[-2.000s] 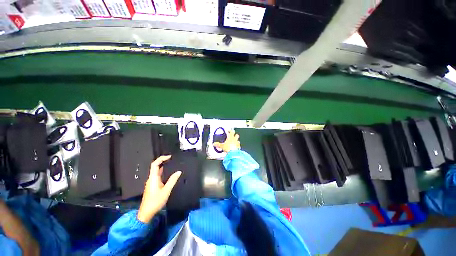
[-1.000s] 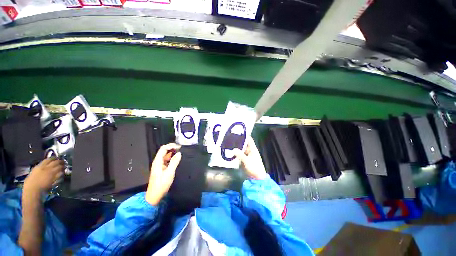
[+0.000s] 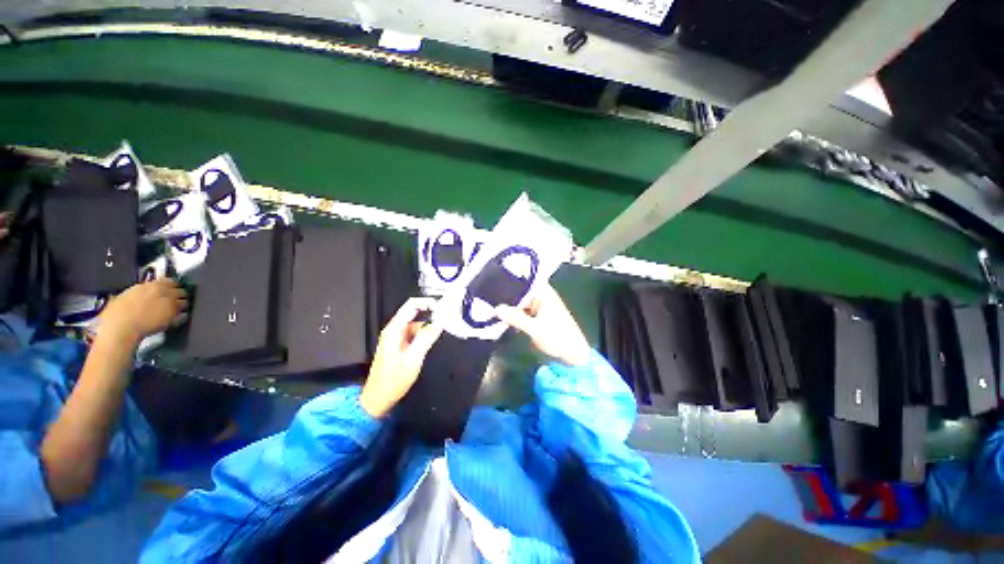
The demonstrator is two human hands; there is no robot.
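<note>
A bagged coiled cable (image 3: 501, 281), a white packet with a black oval ring, is held up in front of me, tilted to the right. My right hand (image 3: 548, 323) grips its lower right edge. My left hand (image 3: 402, 350) is at the packet's lower left, over the top of a black box (image 3: 443, 386); its fingertips are close together, and whether they hold the packet or the box I cannot tell. Another bagged cable (image 3: 447, 253) lies behind, at the left of the held one.
Black boxes lean in rows at left (image 3: 327, 297) and right (image 3: 855, 364). Loose bagged cables (image 3: 220, 193) lie at far left, near another person's arm (image 3: 105, 380). A slanting grey post (image 3: 760, 127) stands beyond the ledge. The green belt (image 3: 330, 143) runs behind.
My right hand has picked up the bagged cable and brought it left towards my left hand. The view has turned, and the neighbour's hand has reached in at the left.
</note>
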